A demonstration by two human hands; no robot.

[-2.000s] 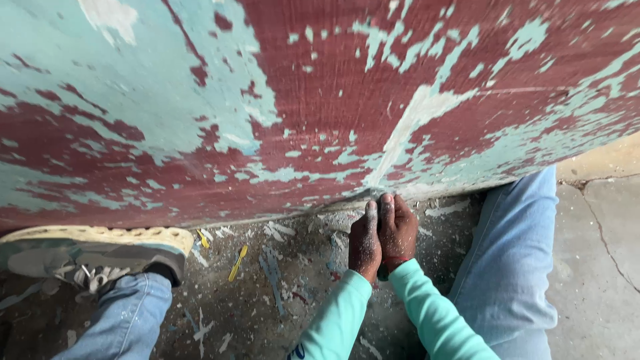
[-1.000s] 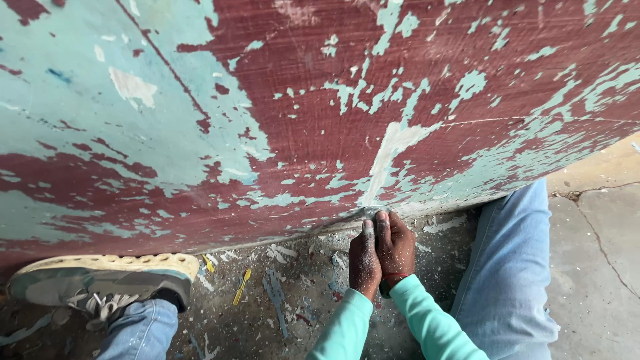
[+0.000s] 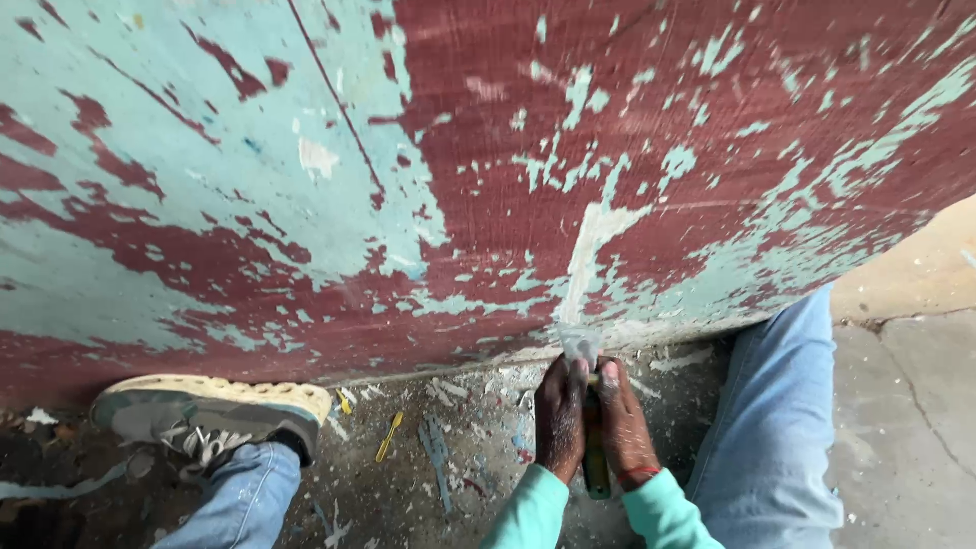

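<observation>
My left hand (image 3: 560, 419) and my right hand (image 3: 627, 423), both dusted with pale specks, close around a putty knife or scraper. Its flat, pale-smeared blade (image 3: 580, 343) points at the foot of the wall, and its dark green handle (image 3: 596, 465) shows between my wrists. Above the blade runs a bare whitish streak (image 3: 589, 255) in the painted wall (image 3: 496, 175), where dark red paint is flaked over light turquoise. Whether the blade touches the wall, I cannot tell. A red thread circles my right wrist.
Paint flakes and dust litter the floor (image 3: 488, 450) along the wall's foot. A small yellow plastic spoon (image 3: 389, 437) lies there, left of my hands. My shoe (image 3: 213, 415) rests against the wall at left; my jeans-clad leg (image 3: 778, 419) lies at right, beside cracked concrete (image 3: 907, 404).
The blade and handle now show between my hands; in both earlier frames the hands hid them. My hands have come a little away from the foot of the wall.
</observation>
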